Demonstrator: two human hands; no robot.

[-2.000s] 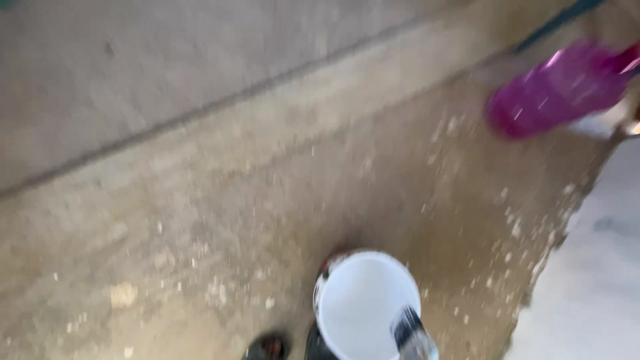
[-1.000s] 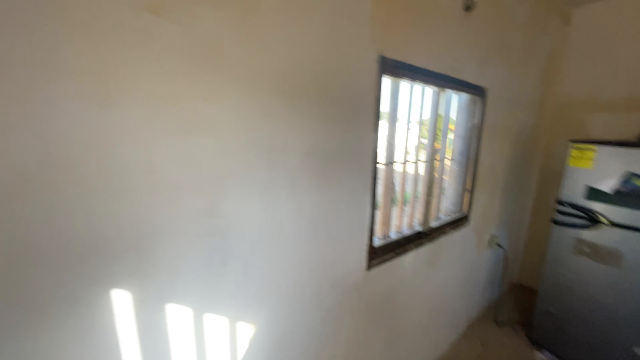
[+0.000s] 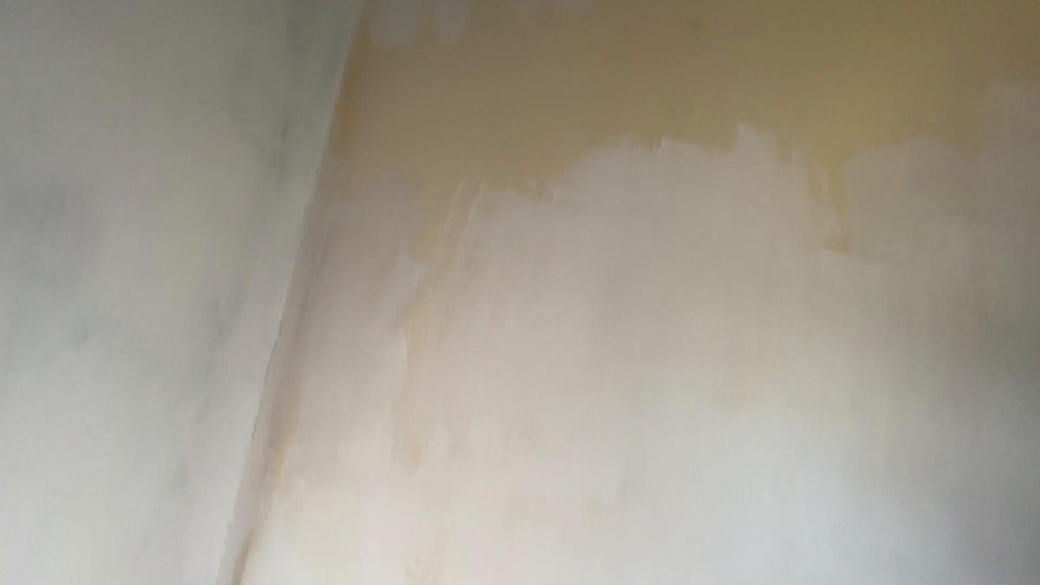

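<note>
Neither of my hands shows in the head view. A wall (image 3: 634, 349) fills most of the picture, coated in whitish paint over its lower part. Above a ragged, brushed edge, a tan-yellow area (image 3: 585, 89) of the same wall shows. Narrow yellowish streaks run down through the whitish coat near the left side and at the upper right.
On the left, a pale wall (image 3: 122, 284) with greyish smudges meets the coated wall along a slanting corner (image 3: 280, 357). Brownish yellow shows along that corner.
The view has swung from the floor with a white bucket, past a barred window and a refrigerator, to a wall corner. Those things are now out of view.
</note>
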